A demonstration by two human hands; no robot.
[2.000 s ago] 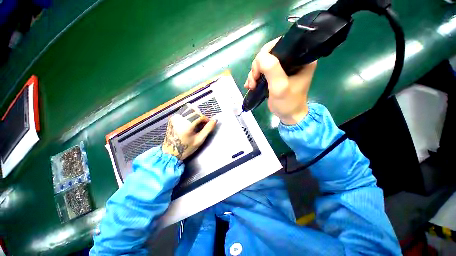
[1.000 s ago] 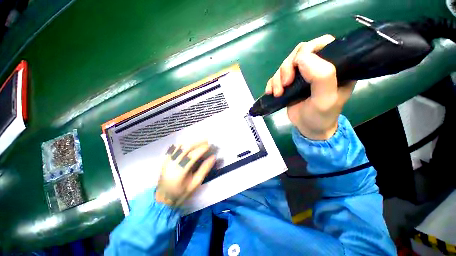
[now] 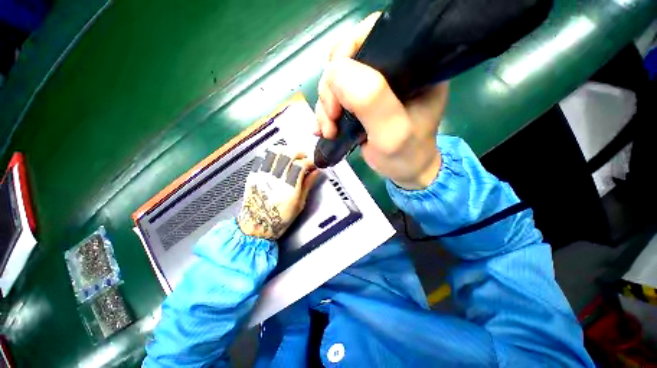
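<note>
The laptop [image 3: 209,201] lies bottom side up, tilted in view, on a white sheet [image 3: 367,233] with an orange edge [image 3: 216,154] along its far side. My right hand [image 3: 389,118] is shut on the black electric screwdriver [image 3: 447,43], its tip low over the laptop's right edge; whether it touches a screw is hidden. My left hand [image 3: 270,194], tattooed, with grey finger cots, lies on the bottom cover, fingertips close to the screwdriver tip. Whether its fingers hold a screw cannot be seen.
Two clear bags of screws, an upper one [image 3: 94,260] and a lower one [image 3: 112,310], lie on the green bench [image 3: 144,93] at the left. Another laptop [image 3: 9,219] on white and red layers is cut off by the left edge. The black cord [image 3: 475,228] crosses my right sleeve.
My left hand has moved up the cover to beside the screwdriver tip. My right hand and the screwdriver have shifted left in view, with the screwdriver held more steeply. The view has also shifted.
</note>
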